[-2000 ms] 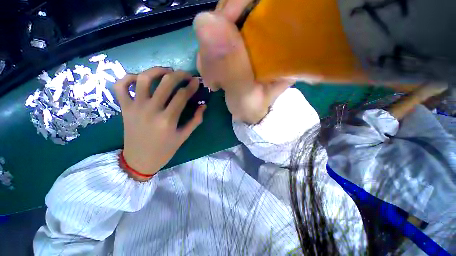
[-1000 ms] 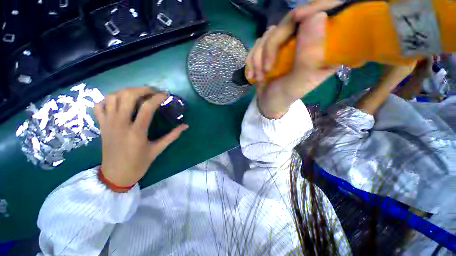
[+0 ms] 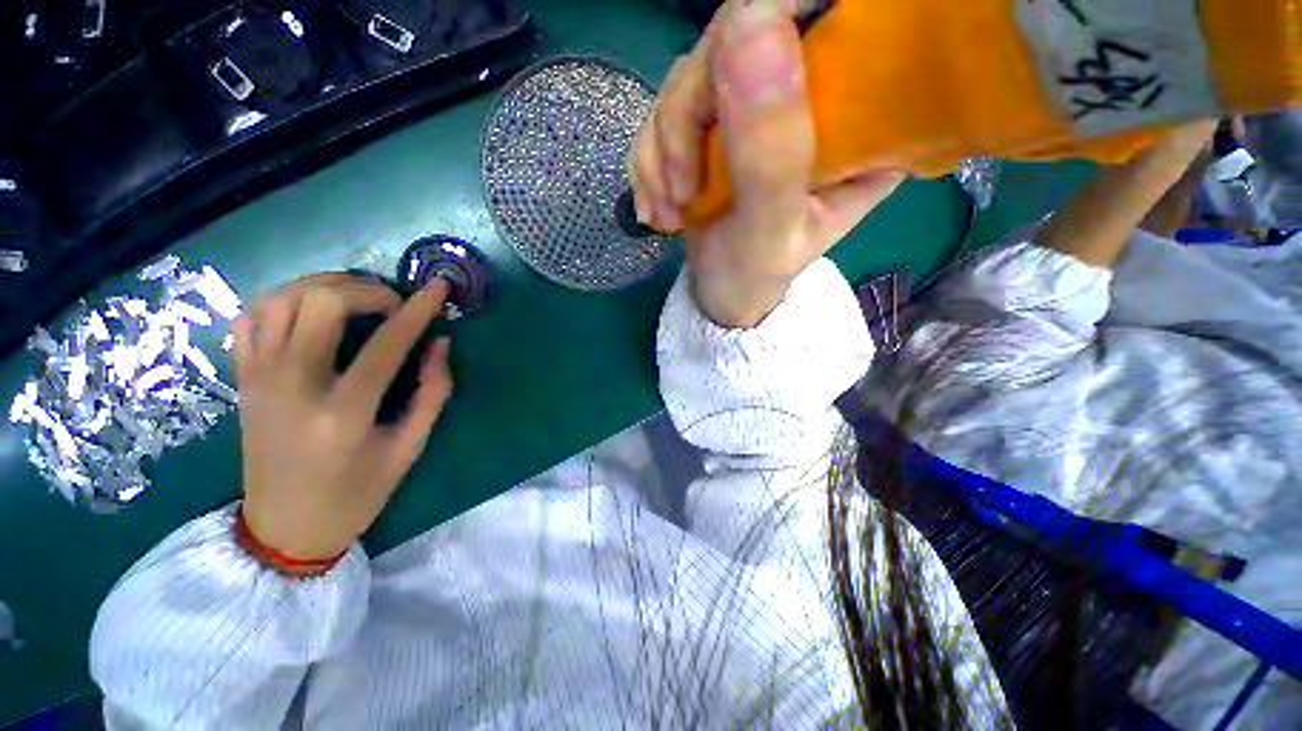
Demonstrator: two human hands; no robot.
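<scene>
A small round black unit (image 3: 463, 271) lies on the green mat. My left hand (image 3: 331, 400) is beside it with the fingers apart, one fingertip touching its face; the hand does not grip it. My right hand (image 3: 757, 157) is shut on a large orange electric screwdriver (image 3: 914, 100) with a grey, handwritten tape label. The dark nose of the screwdriver is at the right edge of the round perforated screw plate (image 3: 564, 179); its tip is too small to tell. A heap of silvery-white slivers (image 3: 126, 374) lies left of my left hand.
A shiny black compartment tray (image 3: 286, 107) lies at the upper left, with bright rectangles in some pockets. A binder clip (image 3: 882, 307) is right of my right sleeve. Another person's arm and pale smock (image 3: 1057, 386) are at the right, behind a blue bar (image 3: 1057, 528).
The screwdriver has swung off the work to the screw plate, which has come into view. My left fingers have loosened from around the black unit, which now shows more fully.
</scene>
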